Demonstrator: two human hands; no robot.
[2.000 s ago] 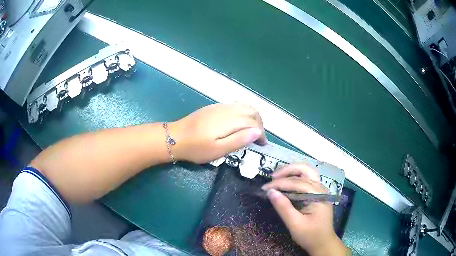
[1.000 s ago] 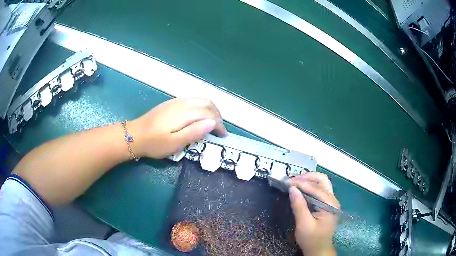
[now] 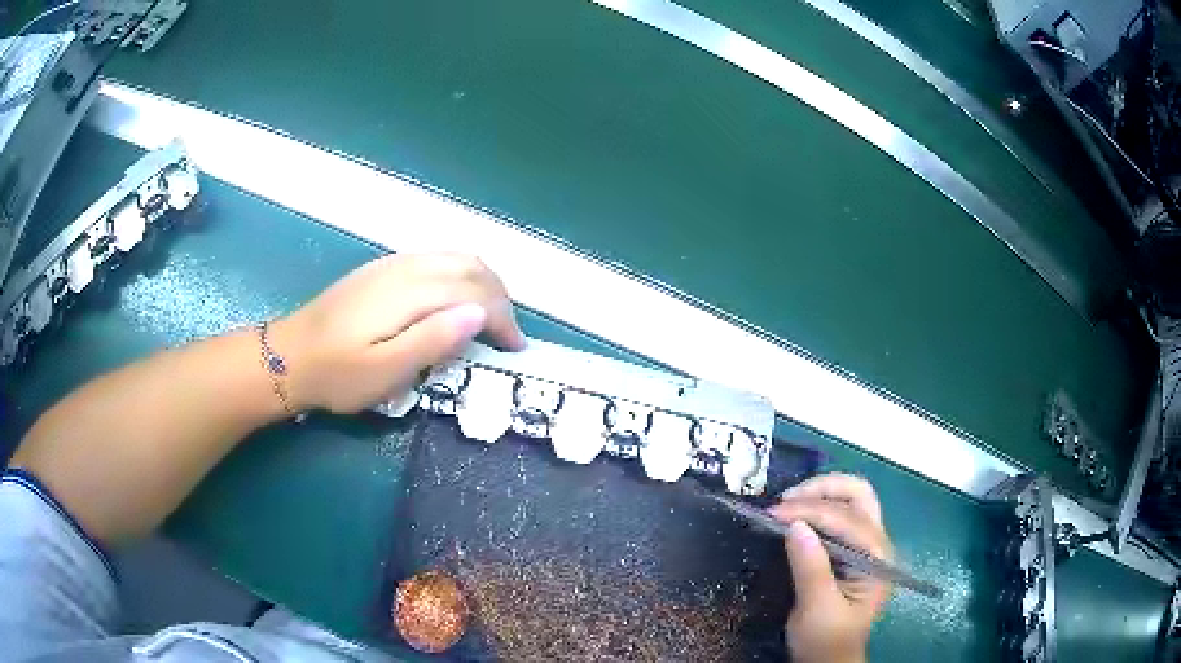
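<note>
A silver carrier strip (image 3: 635, 386) lies along the near rail, with dark coil parts (image 3: 538, 407) alternating with pale tabs (image 3: 576, 434) on its near edge. My left hand (image 3: 402, 330) holds the strip's left end, its thumb on top; the fingers' undersides are hidden. My right hand (image 3: 835, 563) holds slim tweezers (image 3: 848, 557) like a pen, their tips just below the strip's right end, by the last coils. Below is the black tray (image 3: 544, 499), with fine copper wire scraps (image 3: 583, 609) and a copper ball (image 3: 430, 611) at its left corner.
Another carrier strip (image 3: 97, 240) lies at the left beside the white equipment box (image 3: 33, 91). More strips stand at the right edge (image 3: 1034, 570) and lie on the green belt (image 3: 1072, 434). A bright metal rail (image 3: 583, 292) crosses behind my hands.
The view has shifted, so the strip and my left hand appear further left. The tweezers have moved off the coils to just below the strip, and the strip's right end is now uncovered.
</note>
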